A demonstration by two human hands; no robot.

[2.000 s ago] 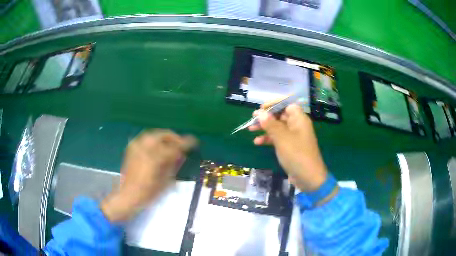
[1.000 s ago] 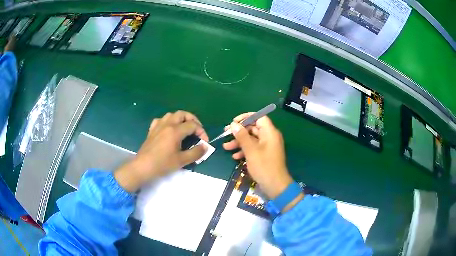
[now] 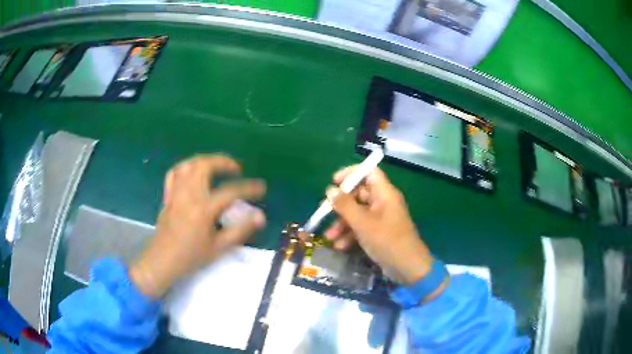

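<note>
A tablet unit (image 3: 326, 318) lies in front of me, its circuit board end (image 3: 332, 259) toward the far side. My right hand (image 3: 381, 221) holds tweezers (image 3: 346, 187) like a pen, their tips over the board's upper left corner. Whether the tips hold a piece cannot be told. My left hand (image 3: 201, 218) is blurred, left of the unit and above the sheets. A small white square (image 3: 236, 213) shows between its thumb and fingers. A white liner sheet (image 3: 222, 297) lies left of the unit, beside a grey adhesive sheet (image 3: 111, 242).
More tablet units lie along the far side, one at centre right (image 3: 426, 135), others at left (image 3: 104, 69) and right (image 3: 554, 173). Stacked strips lie left (image 3: 52, 207) and right (image 3: 572, 290). A clear bag (image 3: 26, 190) lies on the left strips. Instruction sheets (image 3: 423, 24) hang behind.
My right hand with the tweezers has moved from beside the white square to the unit's board. My left hand has moved left with the square, its fingers spread wider. The camera view has shifted.
</note>
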